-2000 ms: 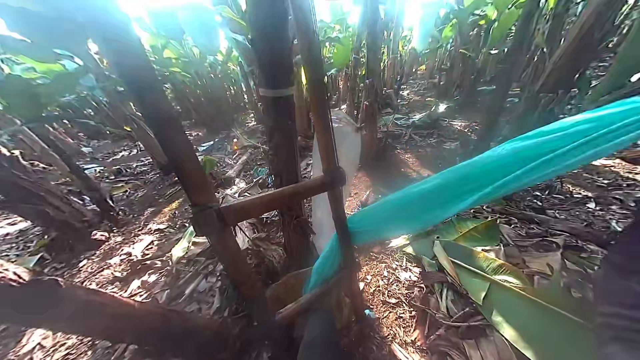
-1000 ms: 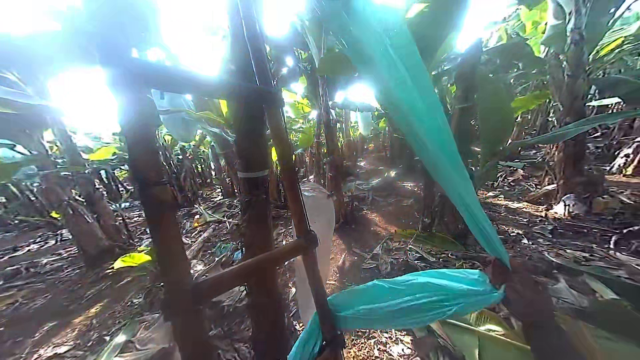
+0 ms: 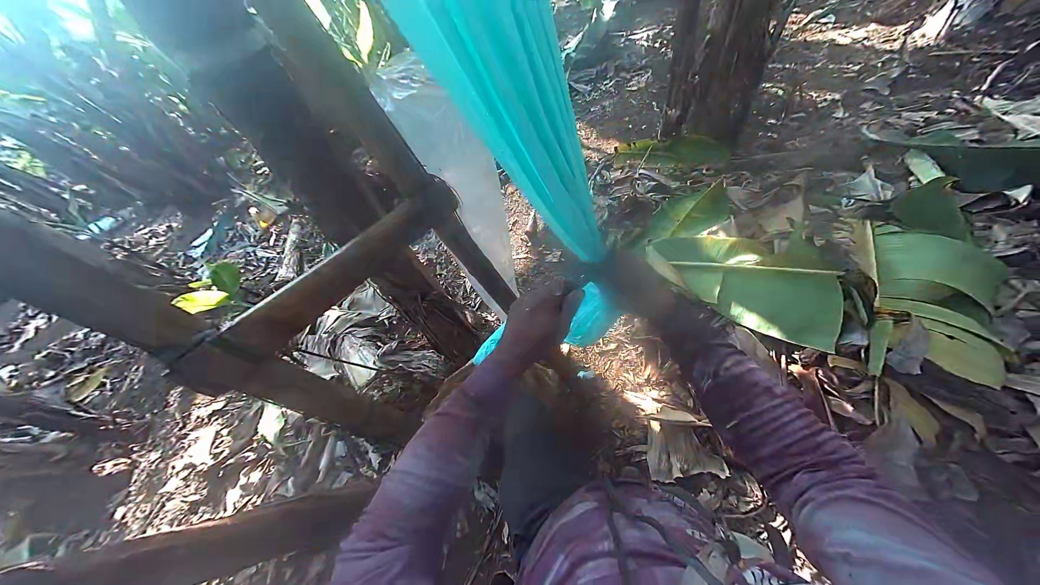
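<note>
A long teal plastic sheet (image 3: 512, 106) runs down from the top of the view, gathered into a narrow neck in front of my body. My right hand (image 3: 634, 280) is closed around that neck. Just left of it, my left hand (image 3: 540, 317) has its fingers closed on the lower part of the plastic, which bunches between and below the hands. Blur hides the exact finger positions. Beside my left hand stands a wooden ladder, its rung (image 3: 325, 272) tied to the rails. A pale translucent plastic sheet (image 3: 455, 162) hangs behind the ladder.
Dark trunks (image 3: 715, 73) rise behind the ladder and at the upper right. Cut green banana leaves (image 3: 772, 292) lie on the ground to the right, among dry leaf litter (image 3: 195, 455). A wooden pole (image 3: 244, 532) crosses the lower left.
The view has tilted down. My left hand has come into view at the plastic beside my right hand. The teal plastic, stretched to the right two seconds ago, now rises from my hands.
</note>
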